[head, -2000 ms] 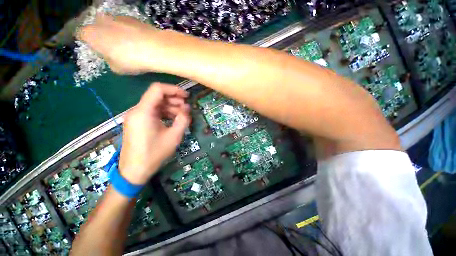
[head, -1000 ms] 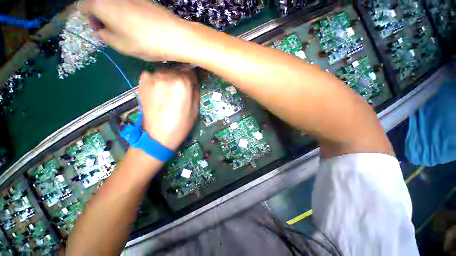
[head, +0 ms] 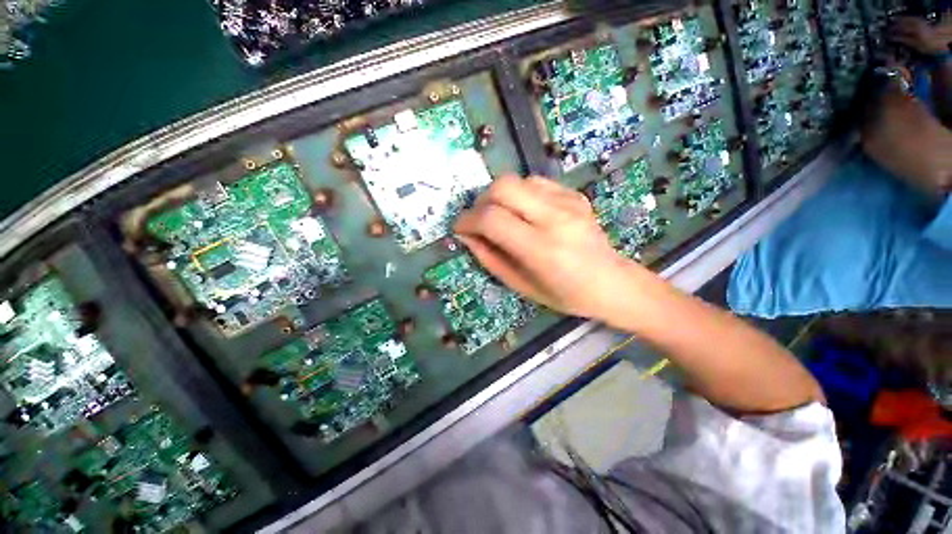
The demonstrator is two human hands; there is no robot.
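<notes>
My right hand (head: 543,245) is over the carrier (head: 386,273) in front of me, its fingers bent together at the lower right edge of a bright circuit board (head: 418,175). Whether it holds a small part cannot be told. Another green circuit board (head: 475,302) lies just below the fingers, partly covered by the hand. Two more boards of this carrier lie to the left, one upper (head: 251,250) and one lower (head: 344,365). Brown clips sit around the board edges. My left hand is not in view.
A pale conveyor rail (head: 313,81) runs behind the carriers. A black-and-silver component heap (head: 271,31) lies on the green bench beyond, with a whitish heap (head: 16,37) at the top left corner. A person in blue (head: 825,245) works at the right. More carriers lie on both sides.
My right hand has come back from the white heap to the boards. My left hand has left the picture. The view has shifted, and the person in blue shows more.
</notes>
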